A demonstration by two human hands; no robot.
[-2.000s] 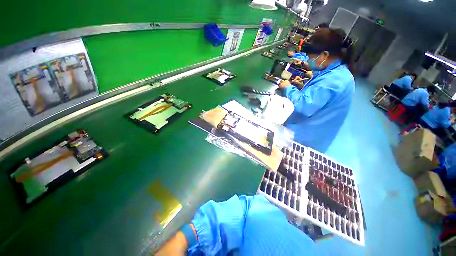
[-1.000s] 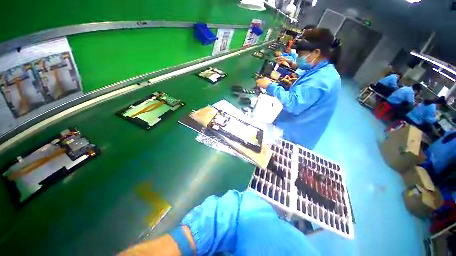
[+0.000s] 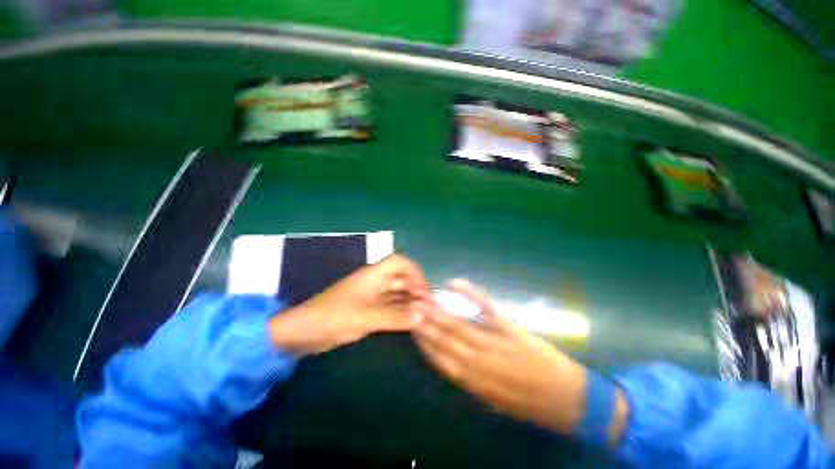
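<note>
My left hand (image 3: 366,300) and my right hand (image 3: 494,362) meet over the bench at the middle of the view, fingertips touching. The frame is blurred; I cannot tell whether a small piece is between the fingers. A white release sheet (image 3: 254,266) with a black block lies under and beside my left hand, partly covered by it. A bright white patch shows just beyond the fingertips; I cannot tell if it is glare or a thing. A blue band is on my right wrist.
Tablet units lie along the back of the bench: one left (image 3: 305,112), one centre (image 3: 515,137), one right (image 3: 693,181). A wide black strip sheet (image 3: 172,247) lies at left. Clear film (image 3: 778,339) is at right. A yellow film tab (image 3: 574,311) lies beyond my right hand. A blue sleeve (image 3: 16,275) shows at the left edge.
The view has swung left and down onto the bench. My left hand and the white sheet have come into view, and my right hand now meets my left. The parts tray is out of view.
</note>
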